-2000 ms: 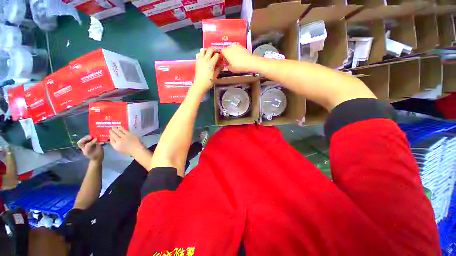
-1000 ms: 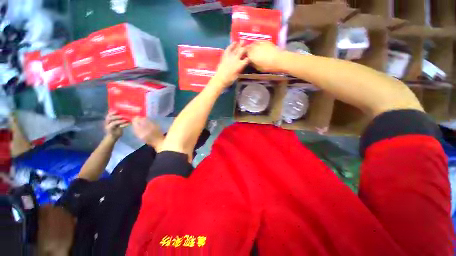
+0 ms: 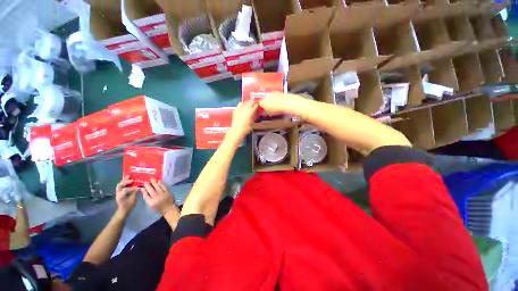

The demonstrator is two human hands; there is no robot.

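A red-topped retail box (image 3: 262,84) stands at the centre with its lid down. My left hand (image 3: 245,115) and my right hand (image 3: 275,104) meet at its near edge, fingers bent on it; the fingertips are partly hidden. Another closed red box (image 3: 214,128) lies just left of my left hand. Nearer me are two open boxes, each with a round wrapped camera inside, one on the left (image 3: 272,148) and one on the right (image 3: 312,149). My right forearm crosses over part of the open boxes behind them.
Rows of open brown boxes (image 3: 392,41) fill the right and back of the green bench (image 3: 187,96). Closed red boxes (image 3: 116,126) stand in a row at left. A neighbouring worker's hands (image 3: 142,193) hold another red box (image 3: 149,165). Wrapped cameras (image 3: 48,85) lie far left.
The view has tilted up, so more open boxes show at the back. My hands stay at the near edge of the same red box.
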